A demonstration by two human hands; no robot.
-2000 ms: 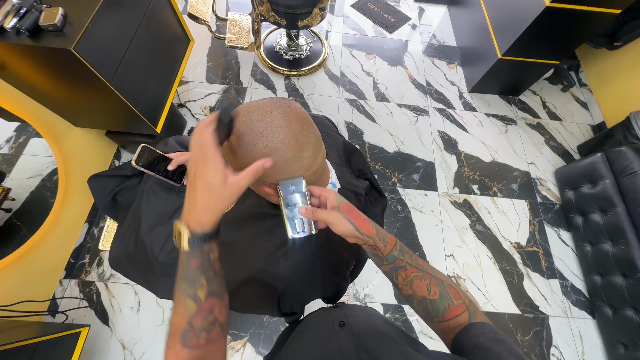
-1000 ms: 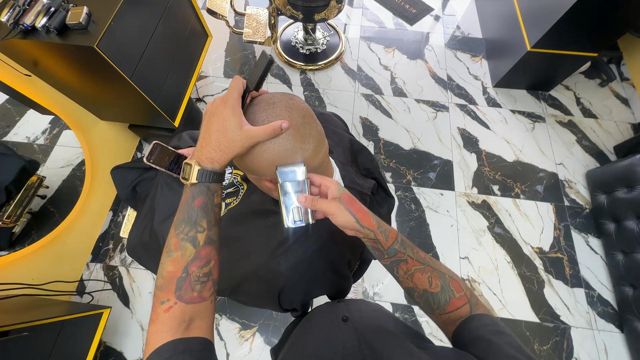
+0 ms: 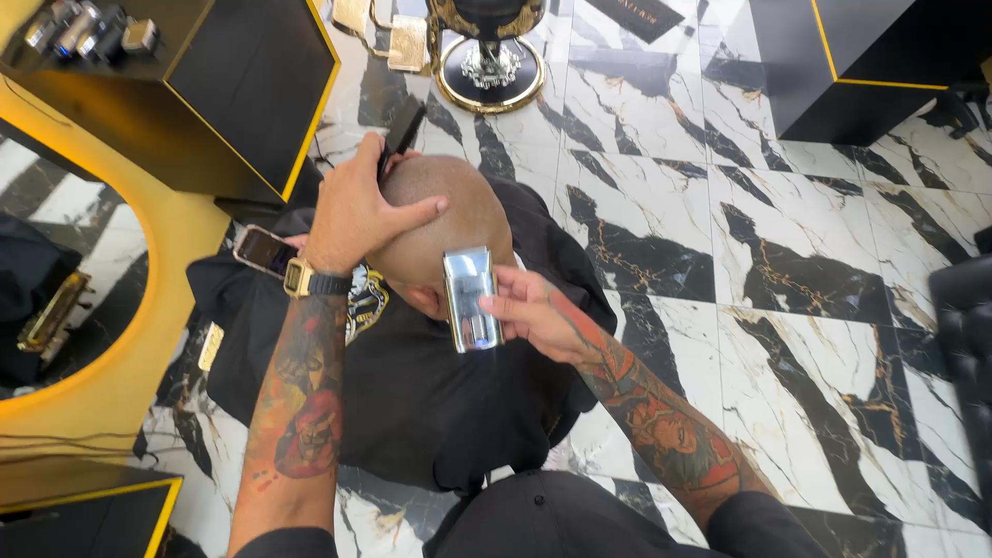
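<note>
A seated person's shaved head (image 3: 453, 198) is in the middle, above a black barber cape (image 3: 403, 411). My left hand (image 3: 356, 209) rests on the head's left side, thumb stretched over the crown, and holds a black comb or brush (image 3: 404, 132) that sticks out past the fingers. In my right hand (image 3: 535, 310) is a silver foil shaver (image 3: 470, 302), its top end against the back of the head beside the ear (image 3: 422, 298). A small light glows on the shaver. The seated person's hand holds a phone (image 3: 265, 251) left of my wristwatch (image 3: 294, 277).
Several clippers (image 3: 93, 31) lie on a black cabinet (image 3: 256, 85) at upper left. A round lit mirror (image 3: 139, 256) is on the left. A barber chair base (image 3: 491, 74) stands beyond the head, a black tufted seat (image 3: 965, 325) at the right edge.
My left hand has come down onto the head, where it was raised beside it two seconds ago. The shaver stays in my right hand near the back of the head.
</note>
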